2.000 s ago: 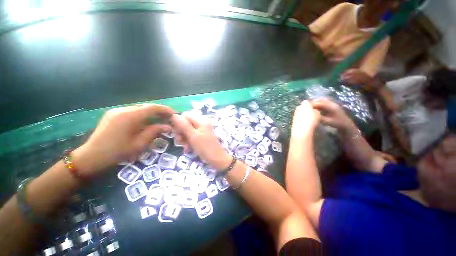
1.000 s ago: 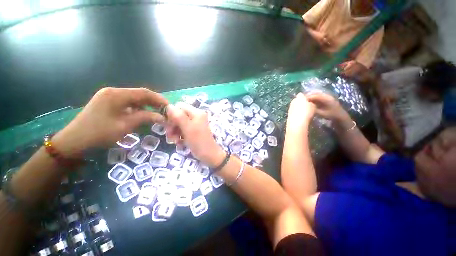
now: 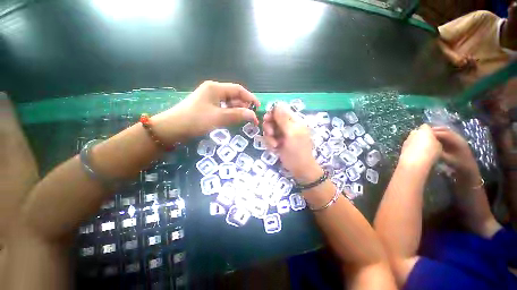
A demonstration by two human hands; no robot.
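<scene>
My left hand (image 3: 212,110) is above the upper left of the pile, with a small dark part (image 3: 253,106) pinched between thumb and fingertips. My right hand (image 3: 289,139) is just right of it, a small gap between them. Its fingers are curled together around a small piece (image 3: 274,106) that barely shows at the fingertips; its details are unclear. Loose whitish rounded-square housings (image 3: 238,214) lie in a pile below and around both hands. A clear pocketed tray (image 3: 133,244) with rows of dark parts and silvery-white squares lies left of the pile, partly under my left forearm.
A green edge strip (image 3: 334,102) runs behind the pile, with a dark shiny conveyor belt (image 3: 198,51) beyond. A neighbour's hands (image 3: 433,144) work close at right, their arm beside my right forearm. A greenish clear tray (image 3: 380,116) lies between. Another person (image 3: 476,42) is at upper right.
The view has swung left, so the pile and neighbour appear further right and more of the tray shows. My fingertips, together before, are now slightly apart.
</scene>
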